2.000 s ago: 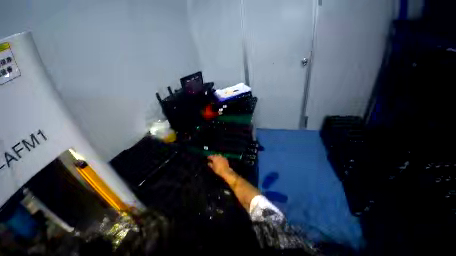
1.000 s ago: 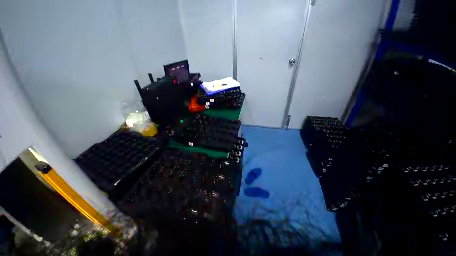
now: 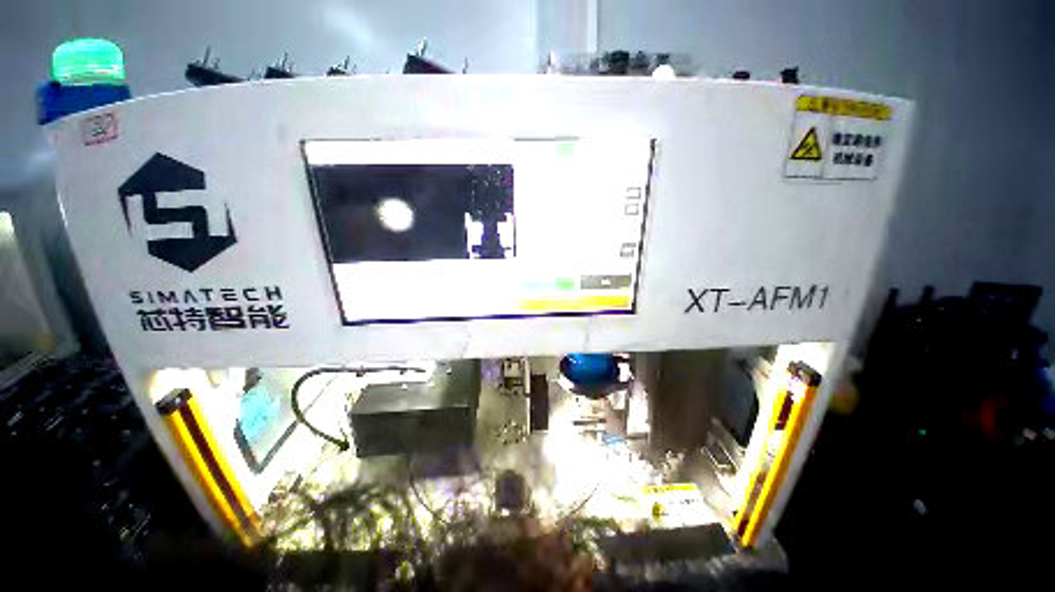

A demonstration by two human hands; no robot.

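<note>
The white machine [image 3: 752, 243] stands straight in front of me. Its touchscreen [image 3: 578, 231] shows a dark image with a bright round spot. Below, in the brightly lit opening, a small dark fixture [image 3: 510, 491] stands on the bed. A dark box unit [image 3: 414, 407] hangs left of centre and a blue round part [image 3: 590, 370] sits right of centre. A blurred, dark, hair-like patch covers the lower edge of the view. I cannot make out either of my hands; the bottom centre is too blurred to tell what is there.
Yellow light curtain bars [image 3: 208, 465] flank the opening on both sides. A black cable [image 3: 299, 405] loops inside at the left. A green-lit signal lamp [image 3: 88, 64] tops the left corner. Dark trays [image 3: 58, 428] lie at the left. A dark tray stack [image 3: 949, 393] stands at the right.
The view has swung left from the tray stack, door and blue floor to the machine front. The bare hand and forearm seen at the trays two seconds ago no longer show there.
</note>
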